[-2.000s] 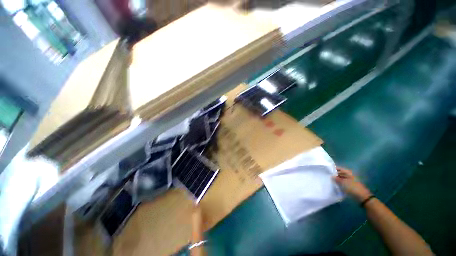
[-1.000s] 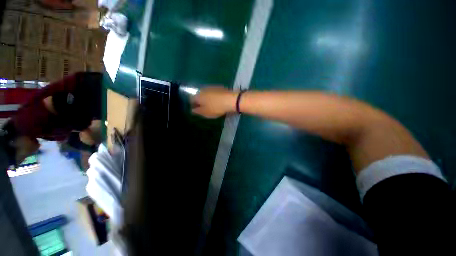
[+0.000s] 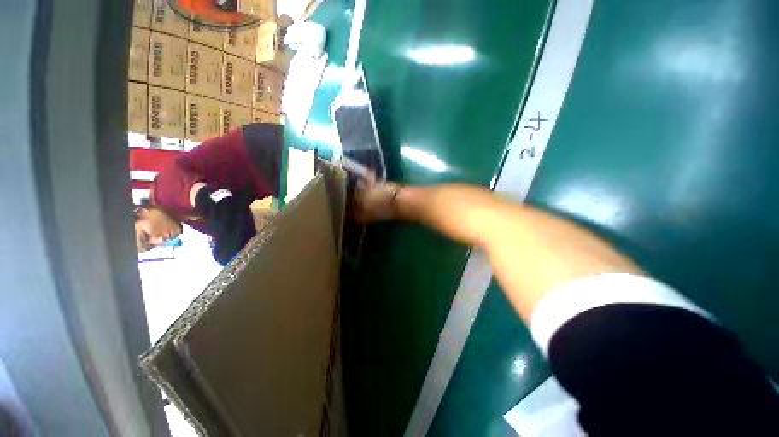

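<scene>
A dark rectangular solar panel (image 3: 359, 130) with a pale rim lies on the green surface at upper centre, glare at its far end. My right hand (image 3: 372, 201) reaches to the panel's near end, beside the cardboard edge. Its fingers are blurred and partly hidden, so I cannot tell if they grip the panel. A white foam bag (image 3: 549, 411) shows at the bottom edge, partly hidden behind my sleeve. My left hand is out of the picture.
Thick cardboard sheets (image 3: 269, 320) stand large at centre left, close to my right hand. A pale strip (image 3: 512, 183) crosses the green table (image 3: 666, 162). A person in dark red (image 3: 213, 183) is beyond the cardboard. Packed cartons (image 3: 201, 81) are stacked at upper left.
My left hand has left the picture. My right hand has moved from the white foam bag to the panel's end. The view has turned sideways, and the pile of unbagged panels is out of view.
</scene>
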